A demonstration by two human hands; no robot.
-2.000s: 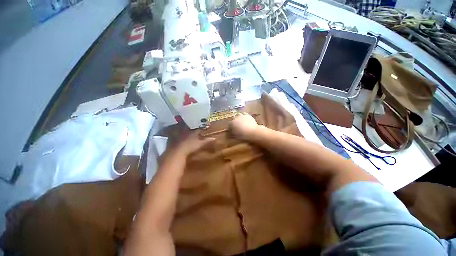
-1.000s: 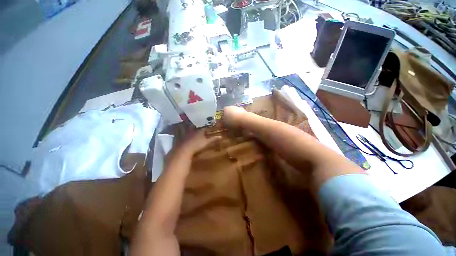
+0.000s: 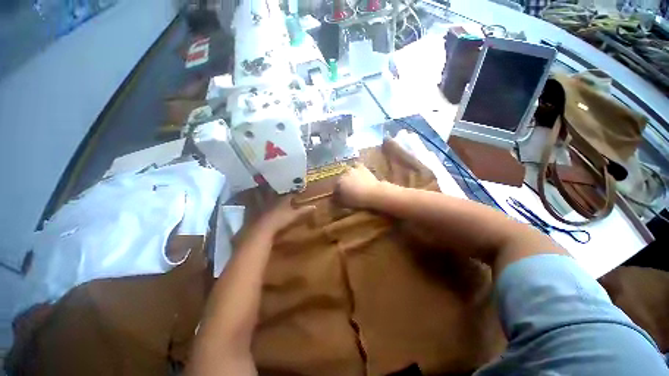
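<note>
A brown garment panel (image 3: 315, 272) with a seam down it lies under both hands, its far part at the sewing machine head (image 3: 268, 143). A narrow pocket opening (image 3: 317, 197) shows between the hands, just in front of the yellow clamp frame (image 3: 326, 172). My left hand (image 3: 284, 213) rests on the panel left of the opening, below the machine head; its fingers are blurred. My right hand (image 3: 357, 187) lies on the panel at the clamp frame's right end, fingers curled down. Whether either hand pinches the cloth cannot be told.
White cloth (image 3: 125, 228) lies on heaped brown pieces (image 3: 110, 323) at the left. A control panel (image 3: 506, 88) stands at the right, with a tan handbag (image 3: 598, 121) beside it. Dark cord and snips (image 3: 543, 220) lie on the white table below them. Thread cones (image 3: 341, 10) are behind the machine.
The view shifted and came back. The right hand, which covered most of the clamp frame one second ago, now sits further right and shows it. The panel lies much as before.
</note>
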